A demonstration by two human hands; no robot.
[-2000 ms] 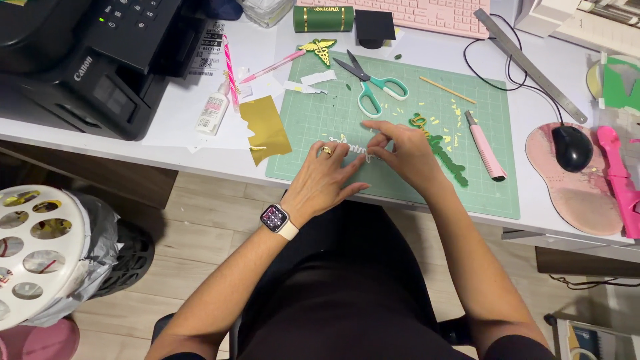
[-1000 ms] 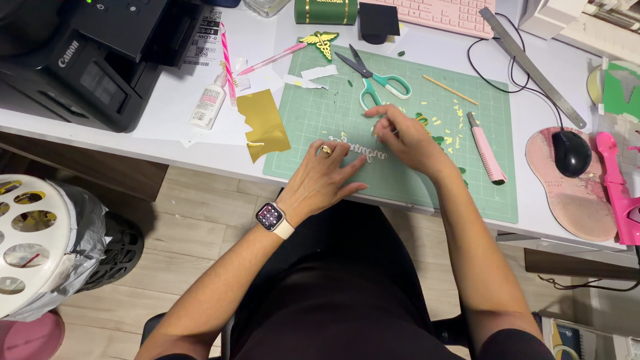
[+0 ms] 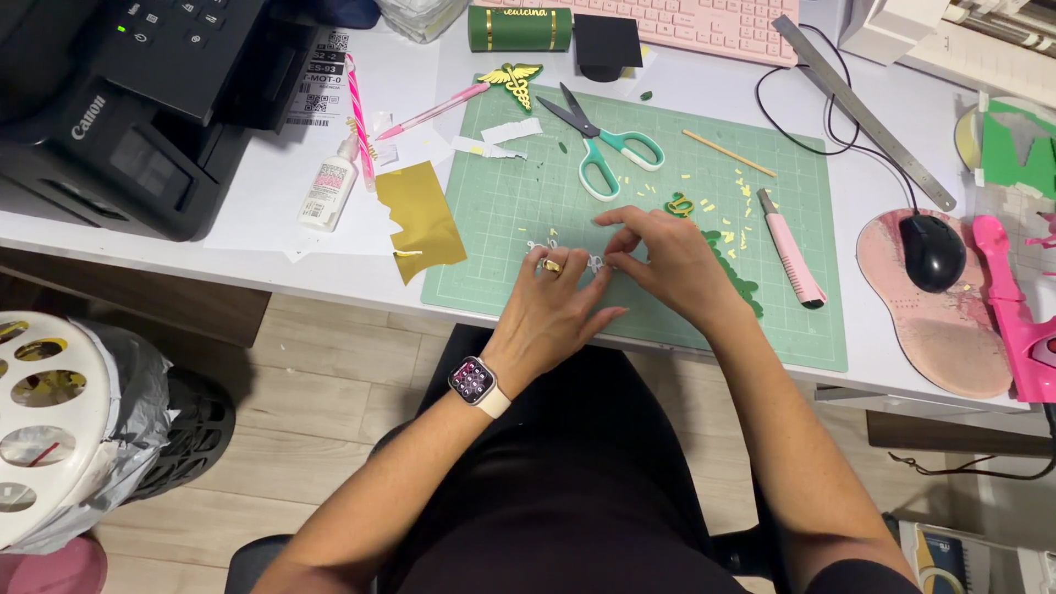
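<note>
On the green cutting mat (image 3: 511, 285) lies a white paper lettering cutout (image 3: 596, 263), mostly covered by my fingers. My left hand (image 3: 553, 297) presses down on it with the fingers spread. My right hand (image 3: 668, 264) has its thumb and index finger at the cutout's right end; whether they pinch it is hard to see. Just beyond the right hand are a green and gold cutout (image 3: 679, 205) and a dark green cutout (image 3: 742, 285). Yellow paper scraps (image 3: 726, 223) are scattered near them. A gold sheet (image 3: 421, 223) rests over the mat's left edge.
Teal-handled scissors (image 3: 601, 140), a wooden stick (image 3: 729, 153) and a pink utility knife (image 3: 792, 252) lie on the mat. A glue bottle (image 3: 328, 188) is at left beside a printer (image 3: 124, 124). A steel ruler (image 3: 866, 111) and a mouse (image 3: 932, 252) are at right.
My right hand rose off the lettering one second ago and is now back down at its right end. My left hand has stayed on the lettering.
</note>
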